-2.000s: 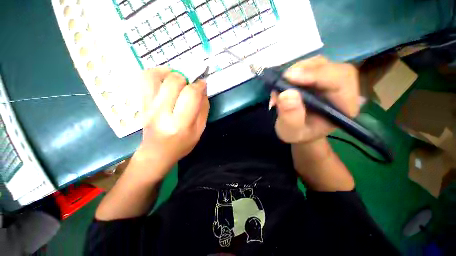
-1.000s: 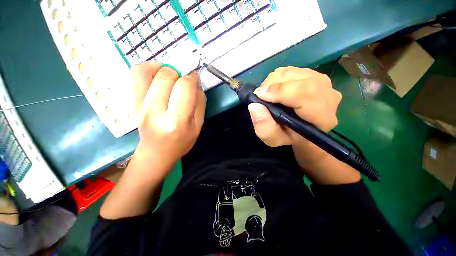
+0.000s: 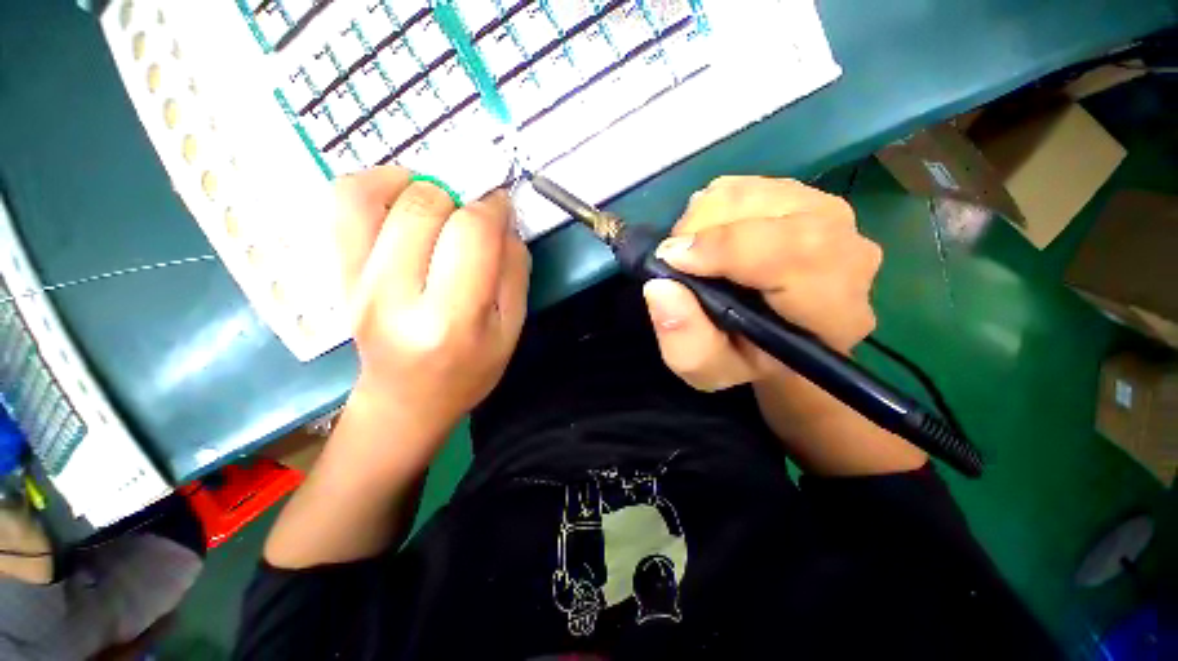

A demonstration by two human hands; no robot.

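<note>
My right hand (image 3: pixel 773 278) holds the black soldering iron (image 3: pixel 801 346), its metal tip pointing up-left to just in front of my left fingertips. My left hand (image 3: pixel 439 284) is closed, a green ring (image 3: pixel 437 185) on one finger, resting at the near edge of the white carrier tray (image 3: pixel 723 116). Something small and thin is pinched at its fingertips, close to the iron's tip; I cannot tell exactly what. The green-edged PCB panels (image 3: pixel 472 58) lie on the tray beyond my hands. A thin solder wire (image 3: pixel 142 267) crosses the bench toward my left hand.
A second loaded tray (image 3: pixel 78 413) lies at the bench's left. A red object (image 3: pixel 246 497) is below the bench edge. Part of another person (image 3: pixel 116 588) shows at lower left. Open cardboard boxes (image 3: pixel 1053 168) stand on the green floor at right. A black cord hangs behind the iron.
The iron has swung left and its tip has come to my left fingertips. The tray and panels have shifted slightly left in view. Over the last second, little has moved.
</note>
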